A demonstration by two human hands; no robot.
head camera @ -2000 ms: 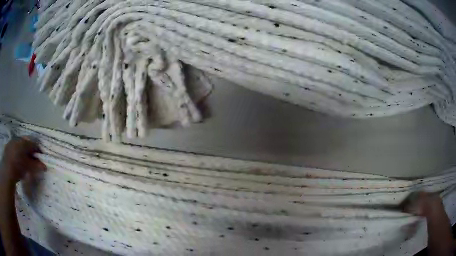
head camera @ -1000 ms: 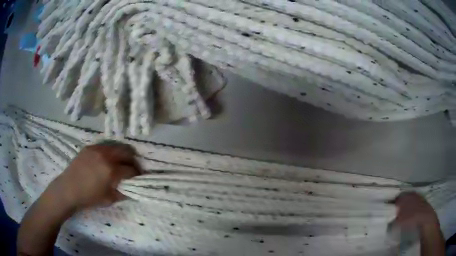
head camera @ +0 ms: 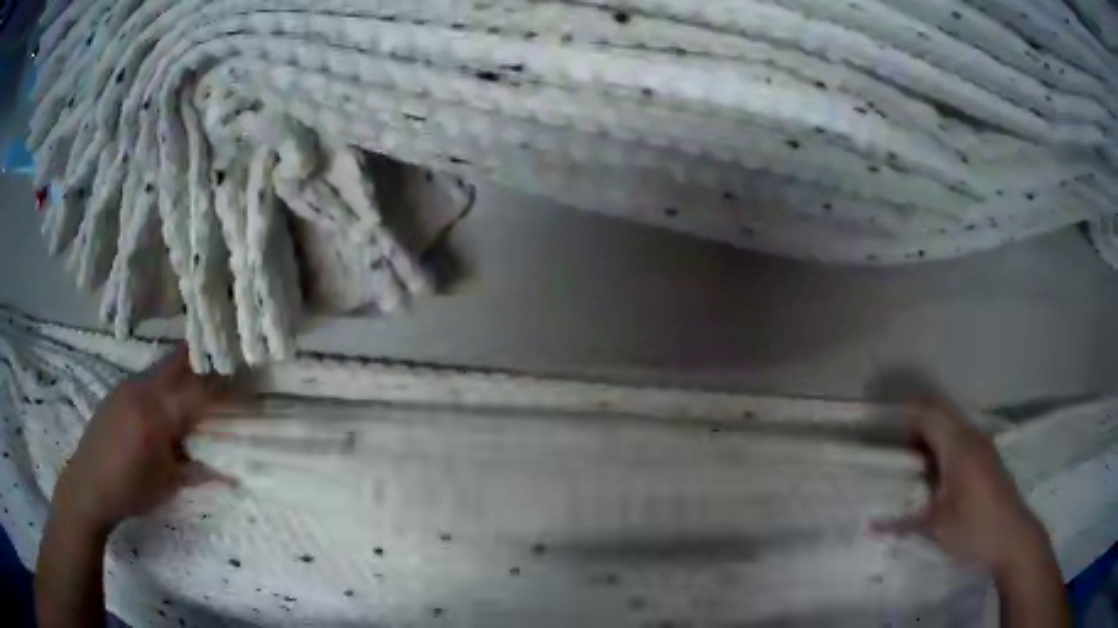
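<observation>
A length of cream knit fabric with dark flecks runs across the front of the view, stretched between my hands, its middle blurred. My left hand grips its upper part at the left, fingers curled over the gathered folds. My right hand grips it at the right, thumb apart from the fingers, fingertips blurred. The fabric is bunched outside both hands. Its lower edge is cut off by the frame.
A large pile of the same knit lies beyond, with fanned rope-like ends at the left hanging down to the worked length. The beige-grey table shows between them. Small blue and red pieces show at the far left.
My left hand has moved left and my right hand a little up and left, so they are wider apart. The fabric between them is pulled flatter. The pile appears shifted left.
</observation>
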